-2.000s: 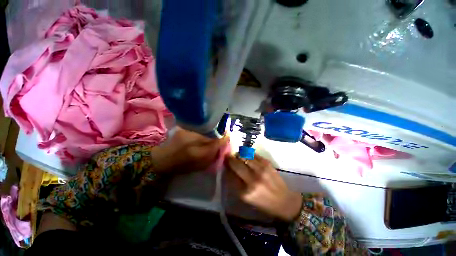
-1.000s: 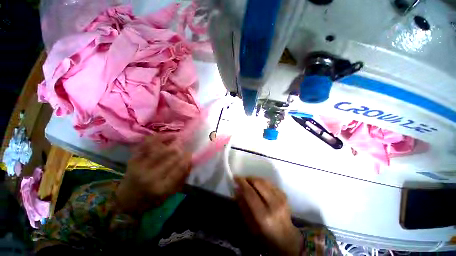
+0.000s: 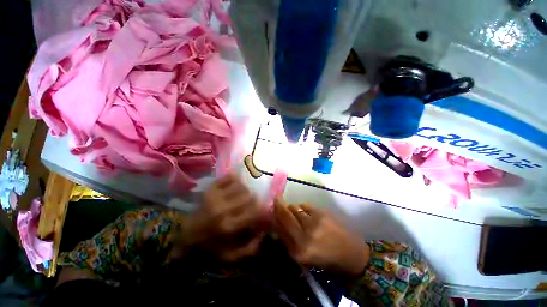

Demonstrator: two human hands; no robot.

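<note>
A small pink fabric piece (image 3: 279, 183) sticks up from between my two hands, in front of the needle area at the table's front edge. My left hand (image 3: 231, 219) is blurred and closed around the lower part of the pink piece. My right hand (image 3: 318, 237) pinches it from the right with thumb and fingers. White elastic (image 3: 316, 286) hangs down below my right hand; where it meets the pink piece is hidden by my fingers. The presser foot and needle are hidden in the lamp glare beside the blue-capped tension knob (image 3: 322, 166).
A large pile of pink pieces (image 3: 138, 96) lies left of the machine head (image 3: 303, 60). More pink pieces (image 3: 456, 174) lie under the machine arm, beside a slotted black lever (image 3: 384, 157). A smartphone (image 3: 513, 250) lies at the right edge. A wooden bench (image 3: 55, 210) stands at the left.
Both hands have come together below the needle, holding the pink piece between them. A second ago they were apart, the left with a pink piece, the right with the elastic.
</note>
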